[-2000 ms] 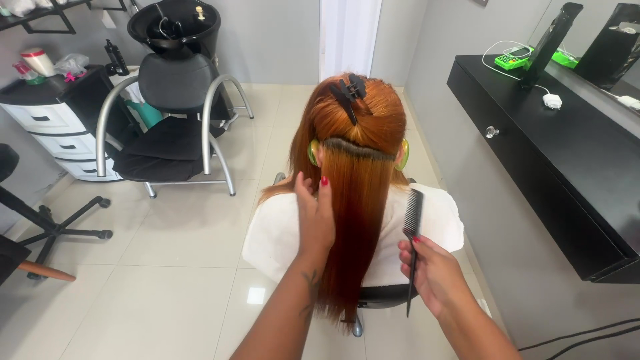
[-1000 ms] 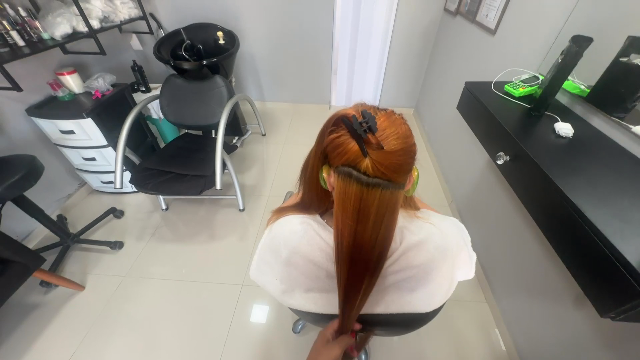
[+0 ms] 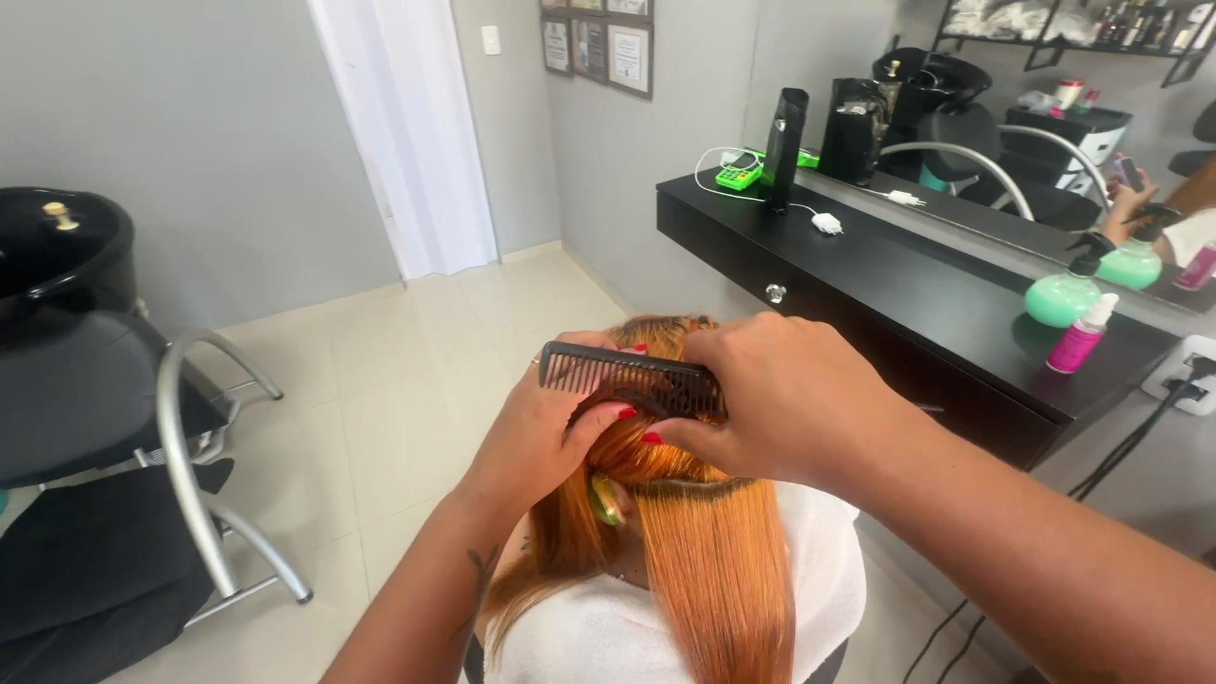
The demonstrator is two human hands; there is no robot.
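A seated person with long copper-red hair (image 3: 717, 570) has a white towel (image 3: 560, 632) over the shoulders. A horizontal parting crosses the back of the head, with straight hair hanging below it. My right hand (image 3: 769, 394) holds a black comb (image 3: 622, 378) above the crown, its teeth pointing down. At the left of the crown, my left hand (image 3: 560, 408) grips a gathered section of the upper hair between thumb and fingers. A dark clip is partly hidden between the hands. A green-gold ear cover (image 3: 604, 500) sits on the left ear.
A black shelf (image 3: 902, 304) under a mirror runs along the right, with a green card reader (image 3: 739, 177), a white charger (image 3: 826, 223), a spray bottle (image 3: 1062, 296) and a pink bottle (image 3: 1083, 334). At left are a salon chair (image 3: 180, 456) and a black wash basin (image 3: 123, 237).
The view has swung right and closer to the head. Both hands are now at the crown; one second ago, one hand held the hanging hair low down. The comb is back in view.
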